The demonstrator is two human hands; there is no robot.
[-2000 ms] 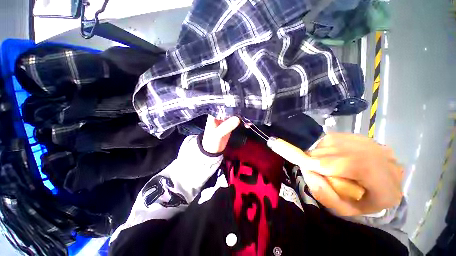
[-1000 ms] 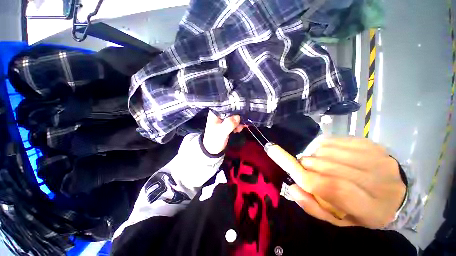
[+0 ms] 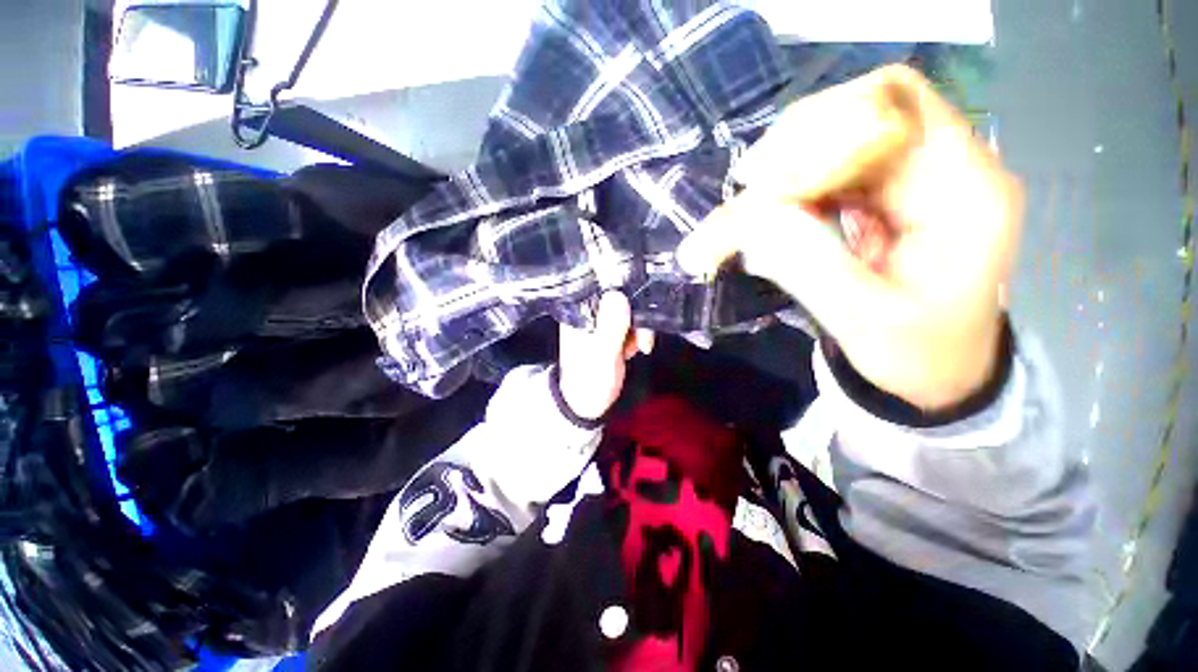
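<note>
The navy plaid garment (image 3: 552, 236), with white check lines, lies bunched in front of me. My left hand (image 3: 602, 357) pinches its near edge between thumb and fingers. My right hand (image 3: 893, 236) is raised over the garment's right side, its thumb and forefinger pinched together. A very fine thread (image 3: 646, 286) seems to run from the edge beside my left thumb up to those fingertips. The pale-handled seam ripper cannot be made out; the right palm is mostly hidden.
A blue crate (image 3: 68, 263) at the left holds stacked dark and plaid garments (image 3: 263, 328). A black hanger (image 3: 256, 112) and a dark glossy rectangle (image 3: 177, 46) lie on the white table at the upper left. Grey floor is at the right.
My right hand has moved up and forward from the lower right, over the plaid. The seam ripper seen in it before no longer shows. My left hand still pinches the edge.
</note>
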